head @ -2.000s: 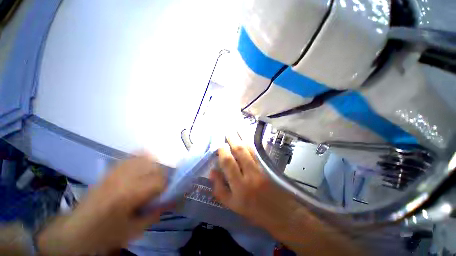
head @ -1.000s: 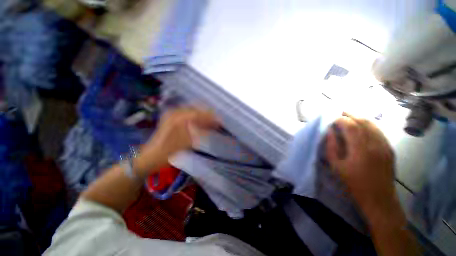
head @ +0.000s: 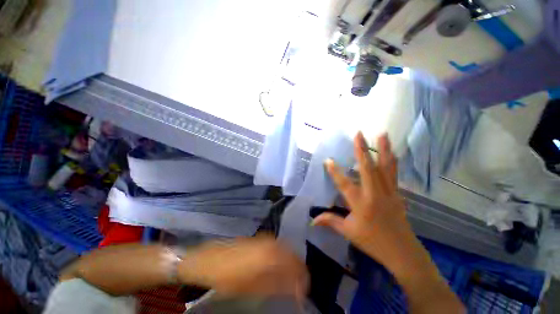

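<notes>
A long light-blue strip (head: 319, 162) runs from the glare below the machine head over the table's front edge towards my lap. My right hand (head: 371, 196) is over its right side, fingers spread. My left hand (head: 252, 267) is blurred at the strip's lower end; whether it grips the strip cannot be told. Another light-blue piece (head: 276, 150) hangs over the edge just to the left. The machine's needle area (head: 347, 49) is partly lost in glare.
A bundle of grey-blue layers (head: 190, 196) hangs below the table edge (head: 178, 122). Cut panels (head: 83, 40) lie at the table's left. A heap of blue pieces (head: 439, 129) lies right of the needle. Blue baskets (head: 52, 214) are below; a lilac cloth (head: 503, 76) hangs from the head.
The view has swung right. My left hand has moved from the hanging bundle towards the strip's lower end. My right hand's fingers, curled at the light-blue cloth before, are now spread.
</notes>
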